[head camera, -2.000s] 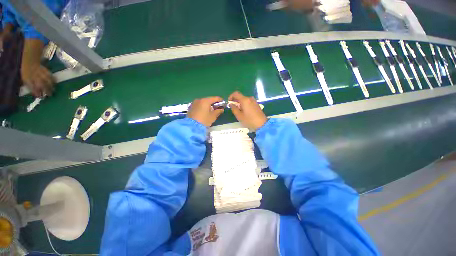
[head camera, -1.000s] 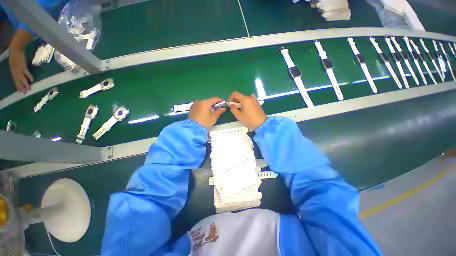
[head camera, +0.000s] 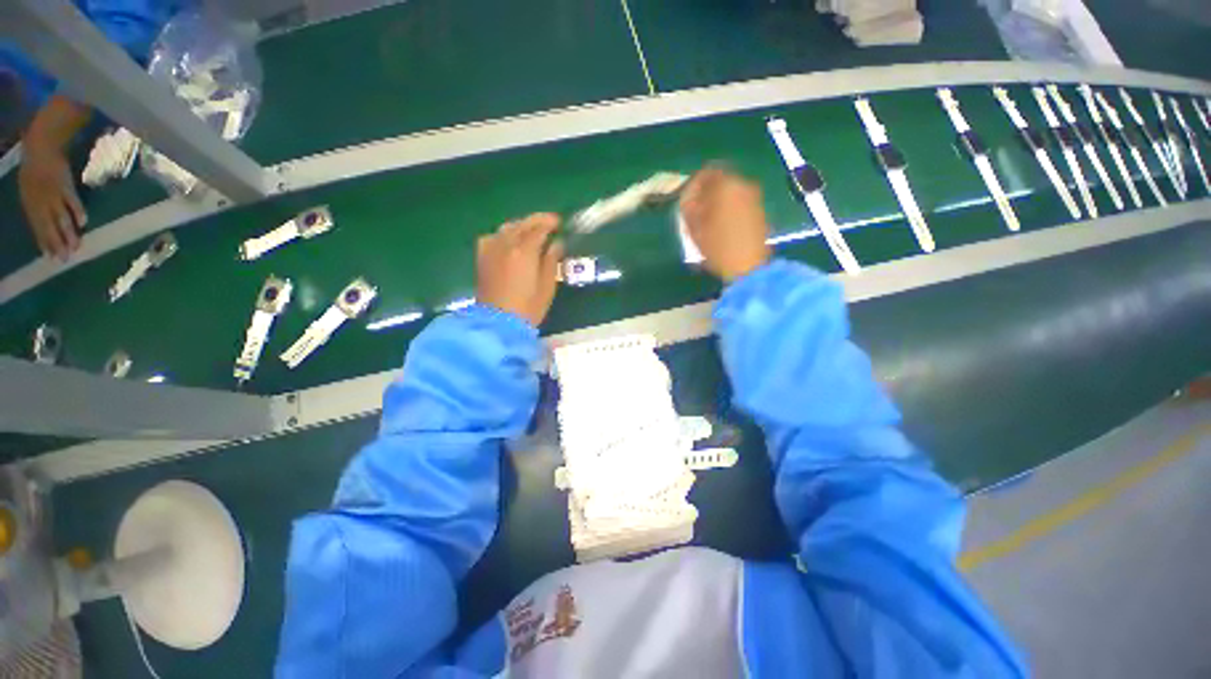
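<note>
A white watch, blurred by motion, slants over the belt between my hands. Its darker head is near my right fingers, and the strap reaches down towards my left fingertips. My right hand is blurred and closed at the watch's upper right end. My left hand is at the lower left end; whether it grips the strap is unclear. A part-assembled watch lies on the belt beside my left hand, its left part hidden by that hand. A stack of white straps lies on the bench in front of me.
Part-assembled watches lie on the belt at left. Finished watches lie slantwise at right. Metal rails edge the belt. A grey post and a fan stand at left. Another person's hand is at upper left.
My hands have moved apart, the right one up and to the right. The watch now shows between them. Watches on the belt have shifted right. The other person's hand has stayed at upper left.
</note>
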